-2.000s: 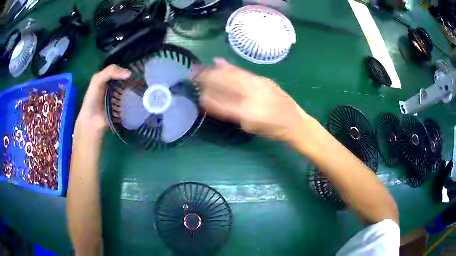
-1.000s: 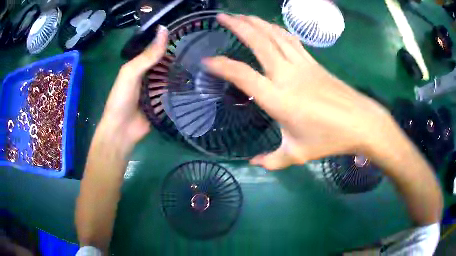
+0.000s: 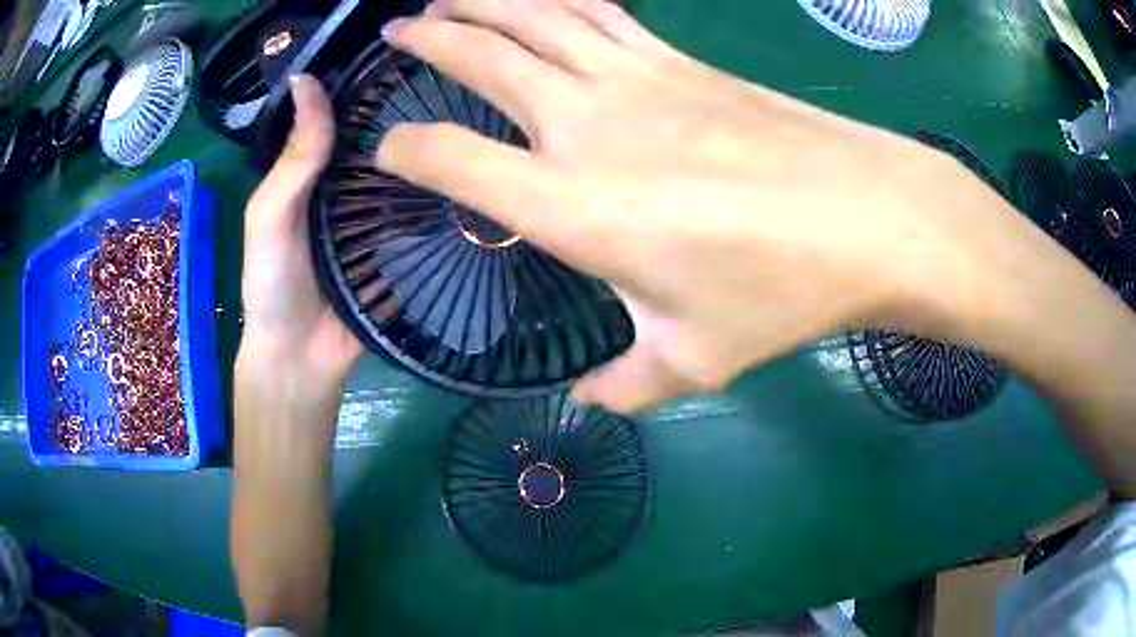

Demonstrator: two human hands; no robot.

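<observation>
A black fan body [image 3: 368, 280] is held up off the bench, tilted, with a front grille [image 3: 430, 268] lying over its grey blades. The grille's copper-coloured centre ring shows partly under my fingers. My left hand [image 3: 293, 249] grips the fan's left rim, thumb up. My right hand [image 3: 673, 187] is spread over the grille, fingers on its top and thumb at the lower right rim. Whether the grille is seated all round is hidden. A loose front grille [image 3: 544, 529] with a copper-coloured ring lies flat on the bench just below the fan.
A blue parts tray [image 3: 202, 336] of copper-coloured rings is at left. More black grilles [image 3: 928, 373] lie at right. A white fan part [image 3: 150, 106] and black fans are at upper left; another white one [image 3: 872, 15] is at the top. A brown carton [image 3: 978, 597] is at lower right.
A grille now covers the blades, which were open two seconds ago. My right hand has moved onto it from the fan's right side. The view has shifted.
</observation>
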